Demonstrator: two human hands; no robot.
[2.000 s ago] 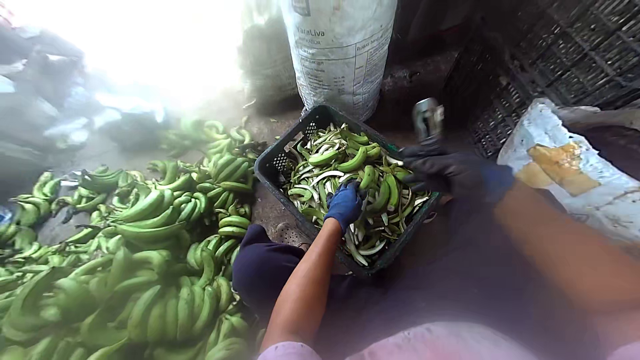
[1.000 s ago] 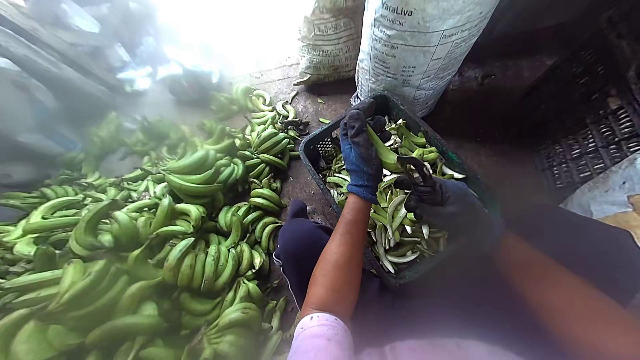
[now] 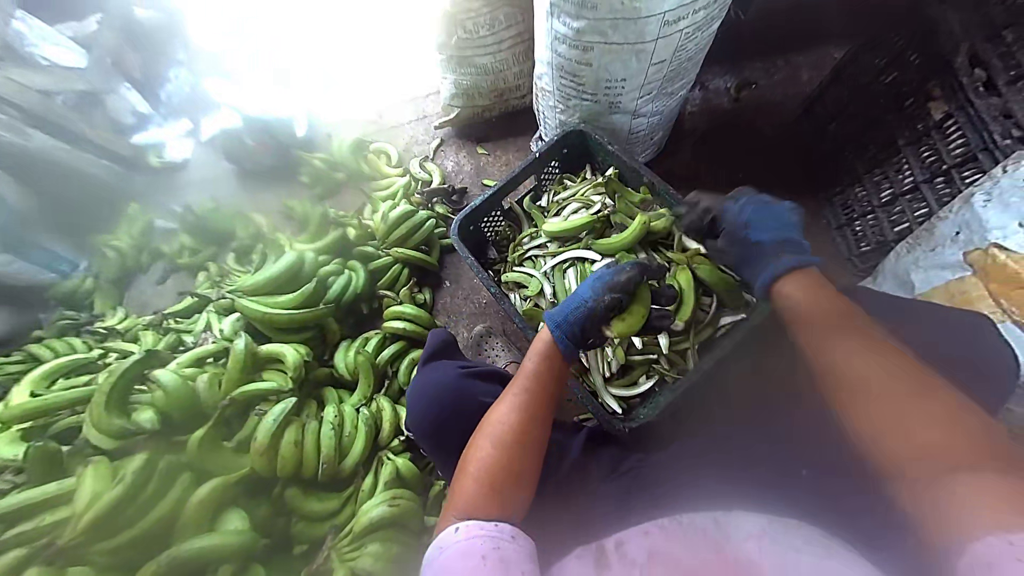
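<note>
My left hand (image 3: 612, 304), in a blue glove with a dark palm, is closed around a green banana (image 3: 632, 310) above the middle of a dark plastic crate (image 3: 500, 292). Green bananas (image 3: 624, 236) and many peel strips (image 3: 572, 256) with pale insides fill the crate. Over the crate's right edge is my right hand (image 3: 748, 232), gloved alike and blurred. Its fingers look curled, but whether they hold anything cannot be told.
Heaps of green banana bunches (image 3: 320, 432) cover the floor at left. Two woven sacks, a large white one (image 3: 624, 72) and a smaller one (image 3: 486, 60), stand behind the crate. Black slatted crates (image 3: 904, 168) and a torn white sack (image 3: 944, 240) lie at right.
My left hand has lowered from the crate's far side to its middle. My right hand, beside the left one second ago, has moved away to the crate's right edge.
</note>
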